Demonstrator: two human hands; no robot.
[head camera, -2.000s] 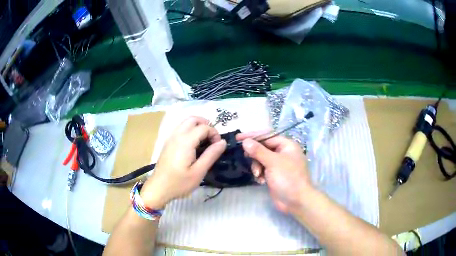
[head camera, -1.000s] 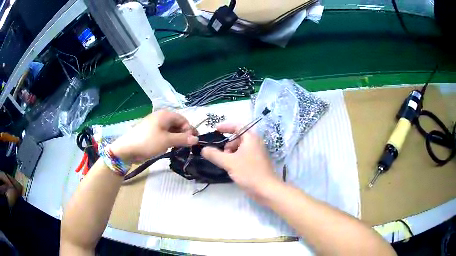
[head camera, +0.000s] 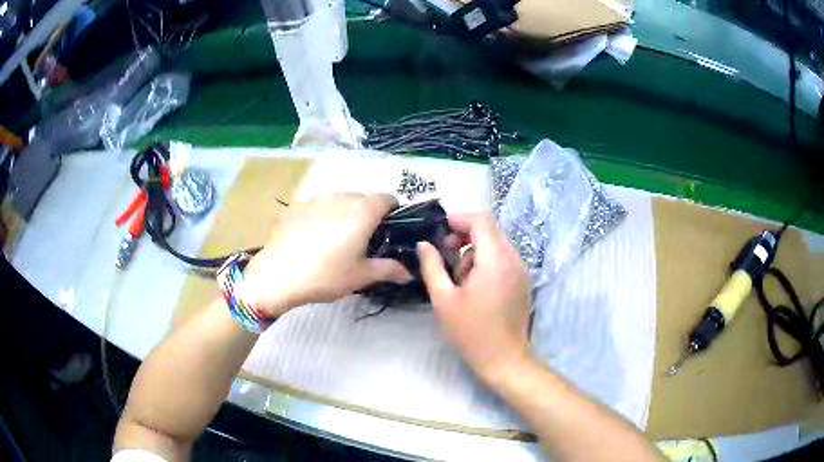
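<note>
The black fan unit is between my two hands over the white foam sheet, its top edge tilted up. My left hand grips its left side, with the thumb on the near face. My right hand holds its right side, fingers bent around the edge. A thin lead lies along the unit's top edge; its ends are mostly hidden by my hands. Short fine wires stick out at the unit's near left. The black unit cable runs left from under my left wrist.
A small screw cluster and a bag of screws lie behind the unit. Thin leads are piled at the back edge. The electric screwdriver lies on cardboard at right, the air blow gun at left.
The fan unit is now tilted up and gripped from both sides. The thin lead, earlier sticking out past my right fingers, now lies along the unit's top. The camera view has shifted.
</note>
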